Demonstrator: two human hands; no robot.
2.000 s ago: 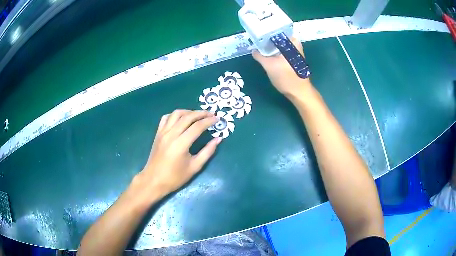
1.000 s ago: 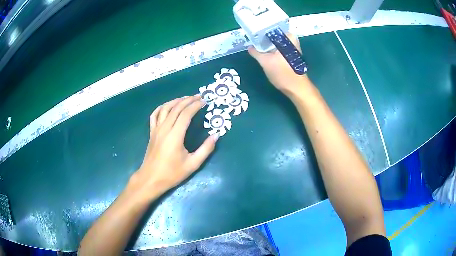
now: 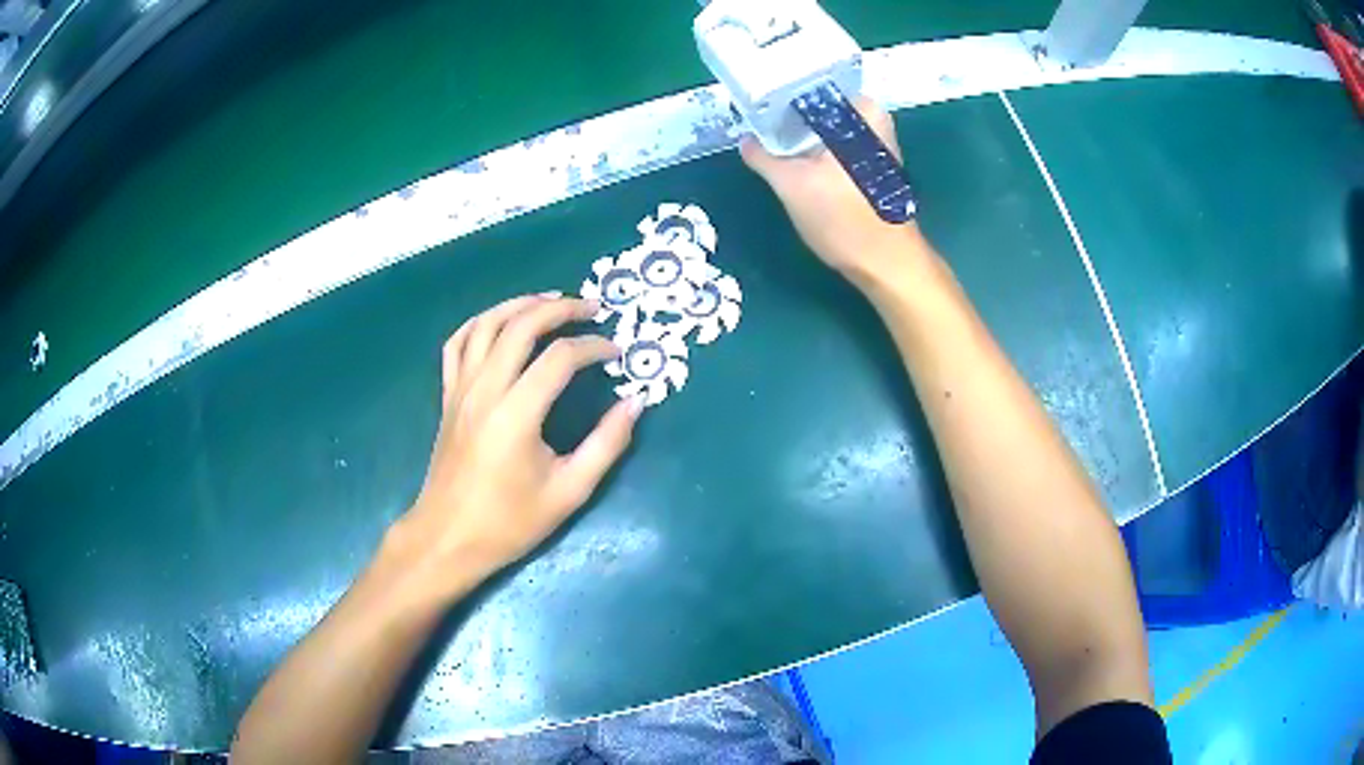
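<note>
Several small white fan rotors (image 3: 660, 269) with dark rings lie in a touching cluster on the dark green bench (image 3: 778, 493). My left hand (image 3: 516, 411) is beside the cluster's left side, fingers apart, with fingertips touching or close to the blades of the nearest rotor (image 3: 646, 360); it does not grip one. My right hand (image 3: 815, 180) is up and to the right of the cluster, closed around the white blocky dispensing gun (image 3: 781, 60), whose dark speckled handle (image 3: 859, 157) points down towards me. The gun's front end is cut off by the top edge.
A worn white rail (image 3: 494, 202) curves between the bench and the green conveyor belt (image 3: 374, 120). A grey post (image 3: 1094, 30) stands at the rail, upper right. A textured green piece (image 3: 18, 628) lies at far left. A blue stool-like object (image 3: 1197, 546) is below the bench's right edge.
My left fingers have moved from the nearest rotor to the left rotor, then back beside the nearest one. My right hand and gun have shifted only slightly up and left in view.
</note>
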